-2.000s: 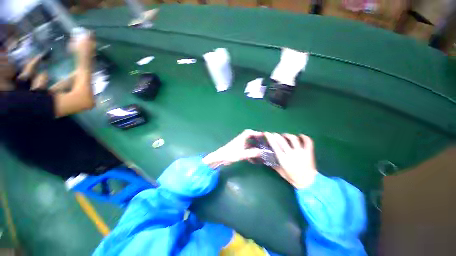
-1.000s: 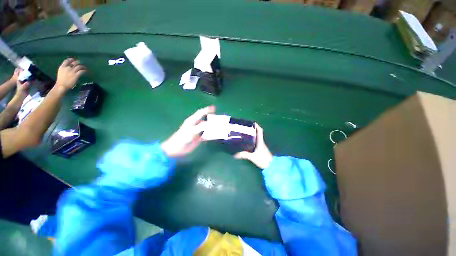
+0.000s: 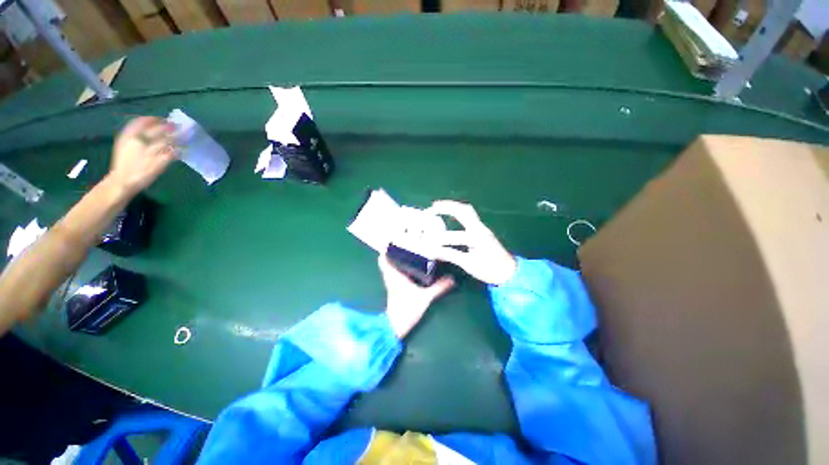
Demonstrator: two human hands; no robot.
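A small black retail box [image 3: 412,262] is held in front of me, with white flaps or paper [image 3: 378,218] sticking out of its far end. My left hand [image 3: 409,295] grips the box from below. My right hand [image 3: 473,245] is at the box opening, its fingers on white material there; whether that is a flap, paper or an insert is hard to tell. An open black retail box [image 3: 310,156] stands upright farther back, with white flaps [image 3: 289,116] sticking up and out.
A large brown carton [image 3: 700,300] stands at right, with a rubber band [image 3: 581,232] beside it. Two black boxes [image 3: 107,298] lie at left. Another person's hand [image 3: 144,154] touches a whitish bag [image 3: 202,150]. Another rubber band [image 3: 183,335] lies at left. Metal posts rise from the bench.
The held box has turned from flat and closed-looking to tilted with white flaps out. My left hand has moved under it, my right onto its opening. The other person's hand has reached the whitish bag.
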